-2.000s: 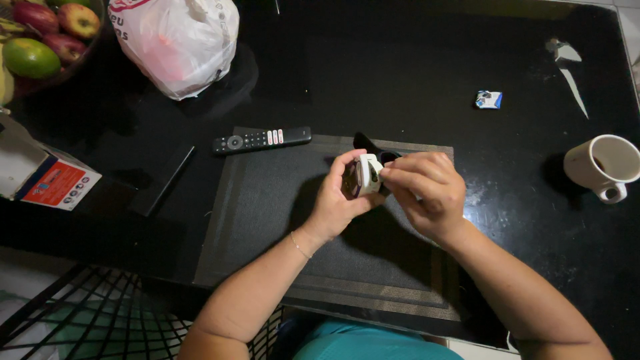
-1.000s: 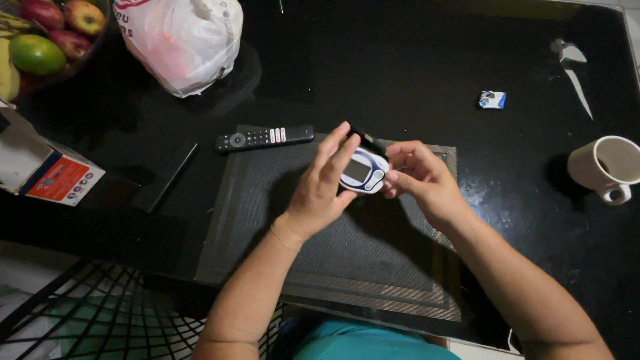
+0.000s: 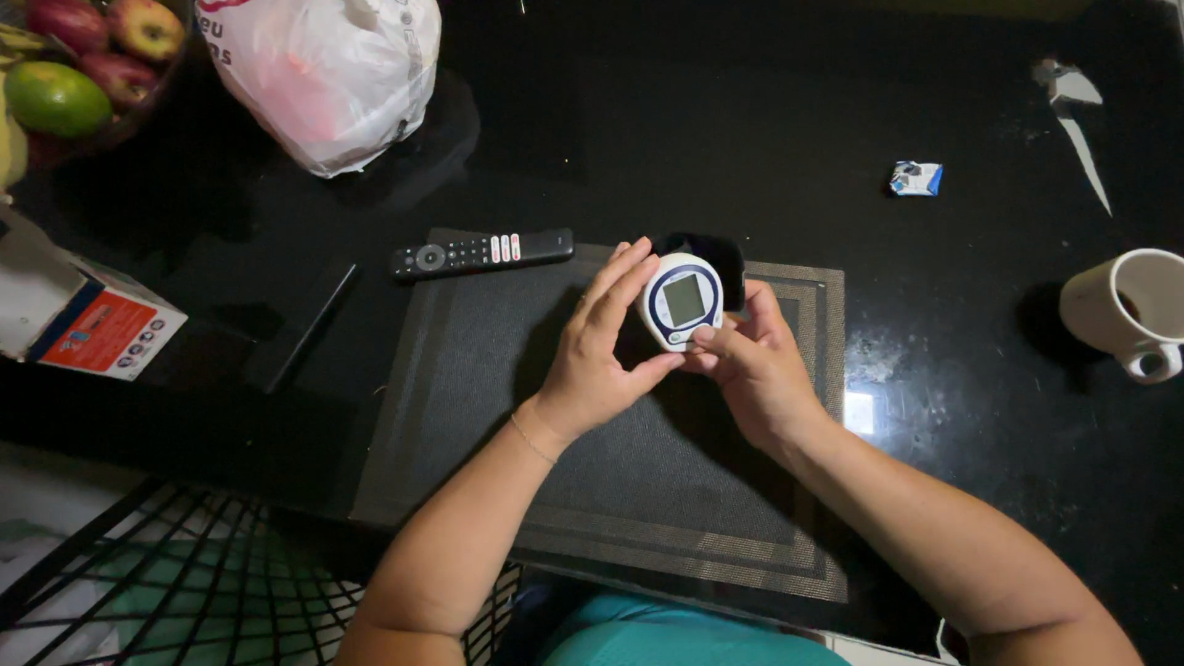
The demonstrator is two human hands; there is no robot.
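Note:
A white and dark-blue handheld meter, likely a blood glucose meter [image 3: 683, 301], is held above the dark placemat [image 3: 592, 444], its grey display facing up and showing no figures I can make out. My left hand [image 3: 606, 338] grips its left edge between fingers and thumb. On the lower right, my right hand [image 3: 754, 361] holds it too, the thumb resting at the buttons. A black object [image 3: 712, 254], whose kind I cannot tell, shows just behind the meter, partly hidden by it. A black remote control [image 3: 483, 254] lies across the placemat's upper left edge.
A white mug [image 3: 1091, 301] with dark liquid stands at right. A small blue-white packet [image 3: 916, 178] lies at upper right. A plastic bag [image 3: 324, 83], a fruit bowl [image 3: 153, 111], an open carton [image 3: 111, 328] and a thin dark strip [image 3: 312, 328] are at left. A mesh chair [image 3: 185, 573] is lower left.
The meter, seen edge-on two seconds ago, has been turned so its display faces up. My right thumb has moved onto its button area. The remote, mug and packet have stayed put.

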